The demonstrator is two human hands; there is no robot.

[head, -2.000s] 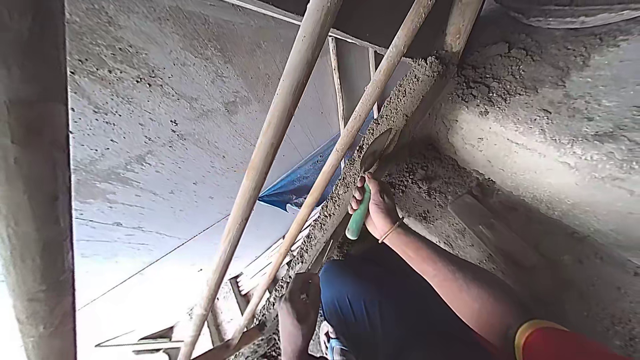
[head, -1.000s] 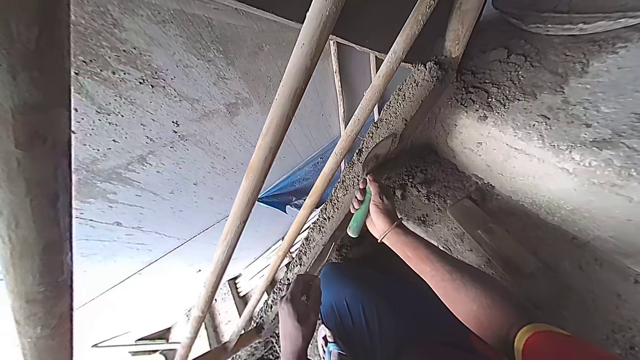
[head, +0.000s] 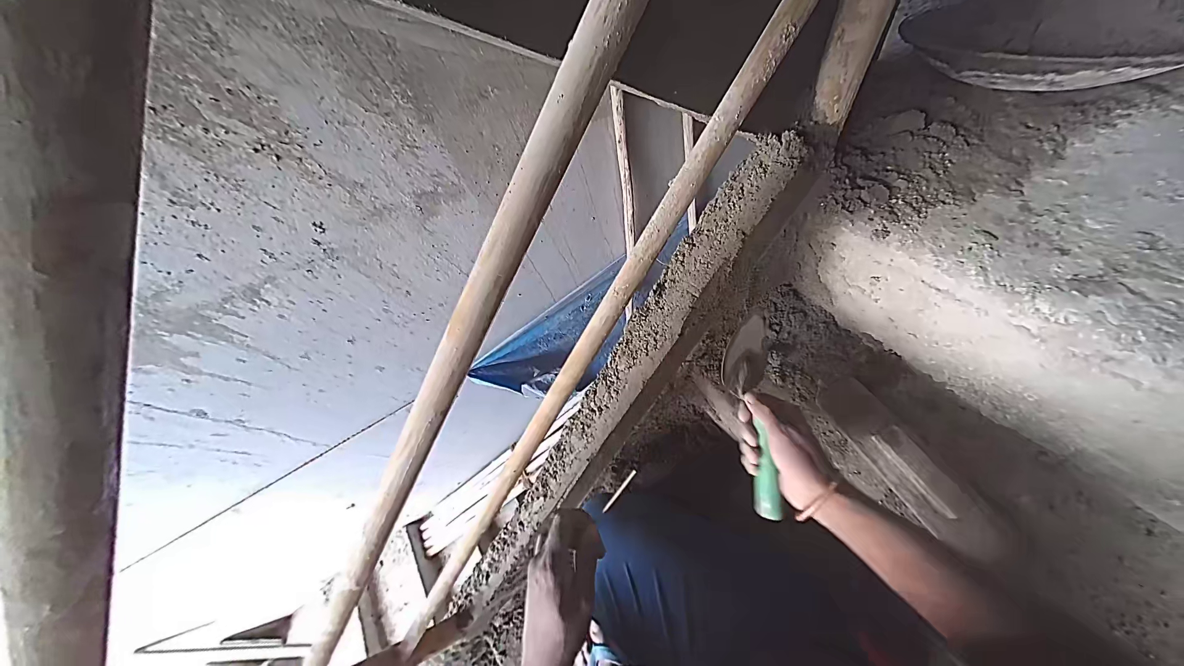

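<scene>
My right hand (head: 786,453) grips the green handle of a pointing trowel (head: 746,356), whose blade is over the loose mortar (head: 814,342) right of the ledge. A narrow ledge topped with rough mortar (head: 647,324) slants from lower left to upper right. Beside its lower end my left hand (head: 561,555) is bent, close to my knee; whether its fingers hold anything is hidden.
Two wooden poles (head: 499,268) slant across the view left of the ledge, with a blue sheet (head: 555,356) behind them. A wooden board (head: 888,453) lies at right. A wide pan (head: 1045,46) sits at the upper right. A thick post (head: 65,324) stands far left.
My right hand and the trowel have moved off the ledge, down and to the right, over the loose mortar. My left hand has stayed near my knee.
</scene>
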